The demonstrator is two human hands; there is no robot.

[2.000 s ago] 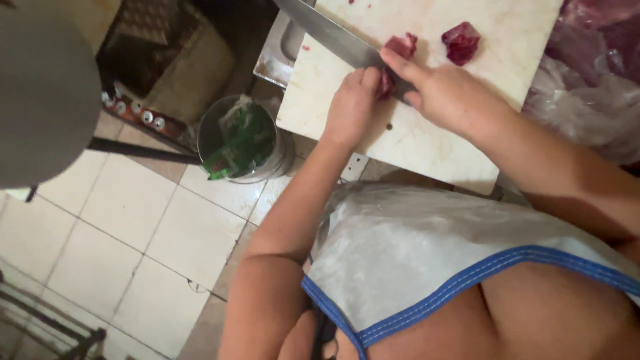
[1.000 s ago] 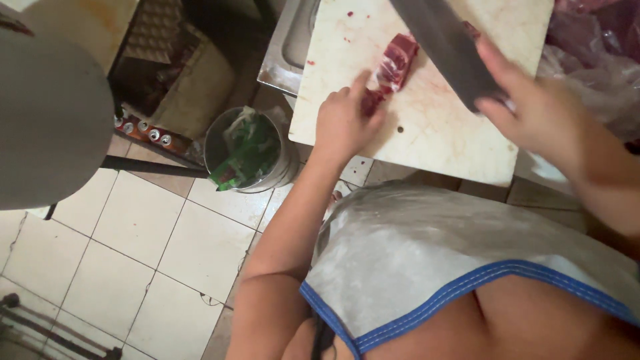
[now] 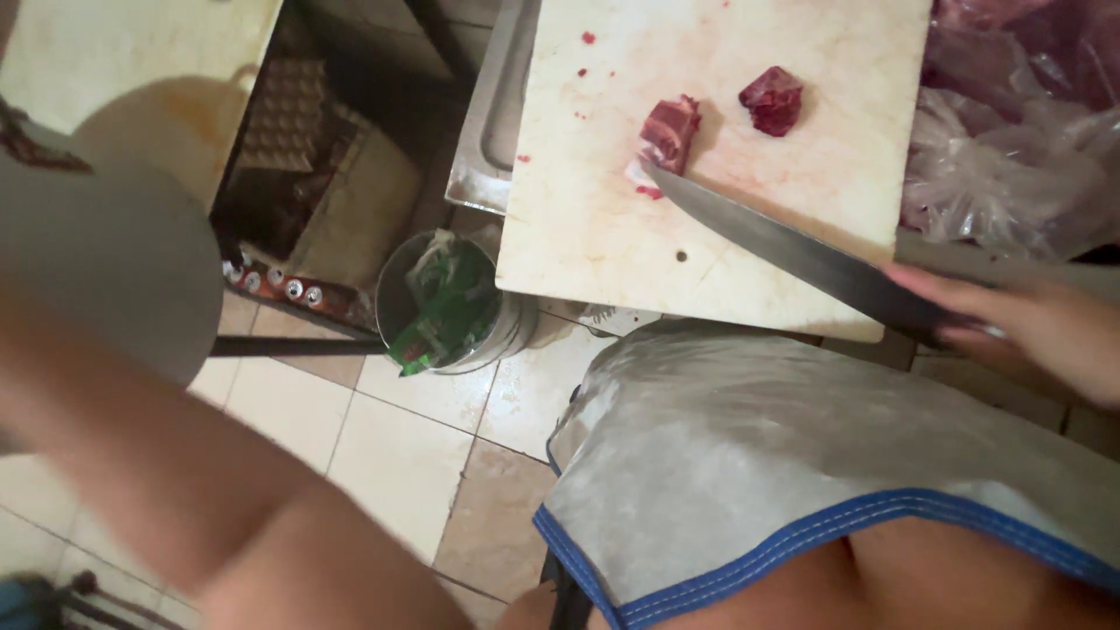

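Note:
My right hand (image 3: pixel 1019 319) is at the right edge of the view, closed around the handle end of a large steel kitchen knife (image 3: pixel 787 249). The blade lies slanted over the white cutting board (image 3: pixel 586 254), its tip at a piece of raw red meat with pale fat (image 3: pixel 669 136). Another dark red chunk of meat (image 3: pixel 774 101) lies apart, up and to the right on the board. My left forearm reaches out to the left edge, over the floor and by a round grey surface; my left hand is out of the frame.
A metal tray (image 3: pixel 481 166) sits left of the board. Below it stands a bucket (image 3: pixel 516 337) with green plastic in it. Clear plastic bags with red meat (image 3: pixel 1006 166) lie on the right. At left are a round grey surface (image 3: pixel 96 254), egg cartons (image 3: pixel 284 114) and cans (image 3: pixel 293 289).
My left hand has left the meat and gone out of view to the left. The knife, raised over the board a second ago, now has its tip at the meat.

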